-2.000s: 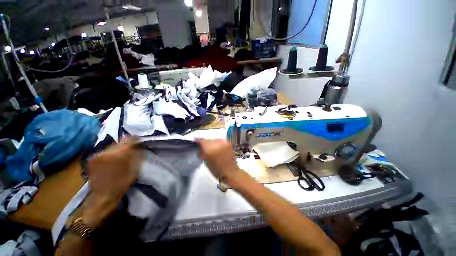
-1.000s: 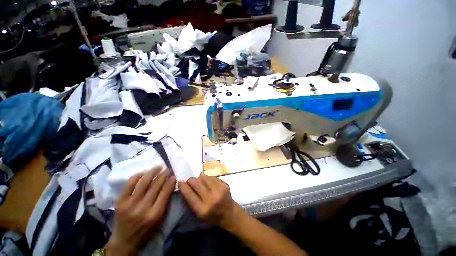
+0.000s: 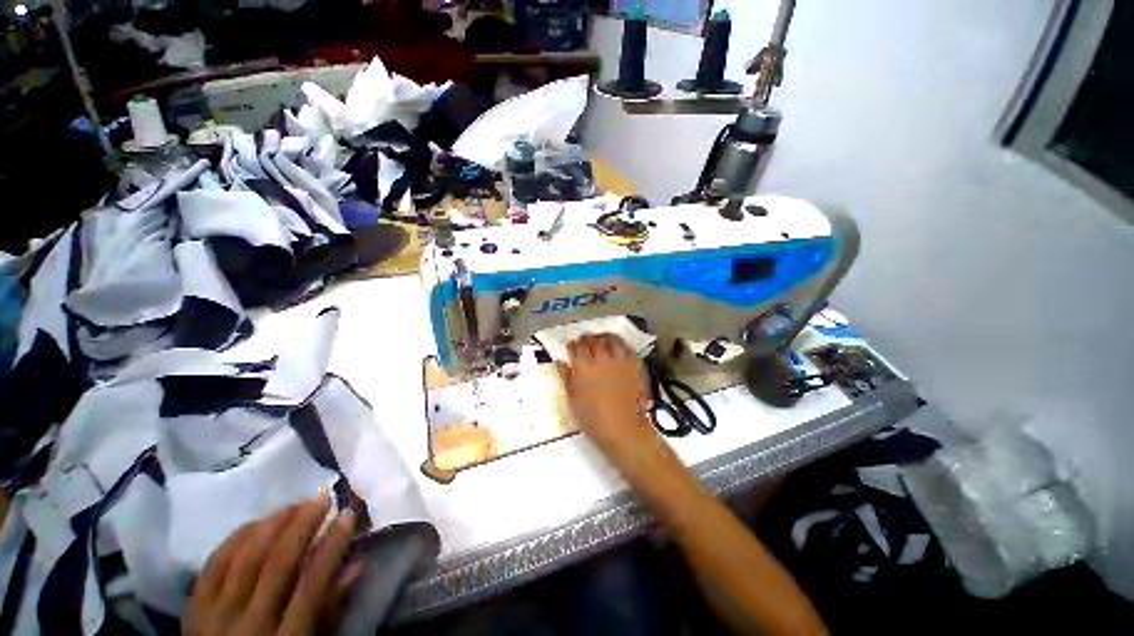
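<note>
Pale grey-white garment panels with black bands (image 3: pixel 224 435) lie in a loose heap at the left front. My left hand (image 3: pixel 276 565) rests on their near edge, with some cloth at its thumb and fingertips. My right hand (image 3: pixel 606 388) is under the machine arm, its fingertips on the white scrap (image 3: pixel 622 333); whether they grip it is hidden. The sewing machine (image 3: pixel 647 273) stands right of the panels, and its bare needle plate and bed (image 3: pixel 497 416) show left of my right hand. Black scissors (image 3: pixel 684 408) lie just right of my right hand.
More banded panels (image 3: pixel 174 249) are heaped behind at left. Two dark thread cones (image 3: pixel 634 56) stand behind the machine. A tool tray (image 3: pixel 852 369) is at the table's right end. A plastic-wrapped bundle (image 3: pixel 1014 503) and dark cloth lie below right. The ruler-marked edge (image 3: pixel 535 543) runs along the front.
The panels, earlier held up between both hands, now lie on the table. My right hand has left them and moved right, under the machine arm. The view has shifted to the right.
</note>
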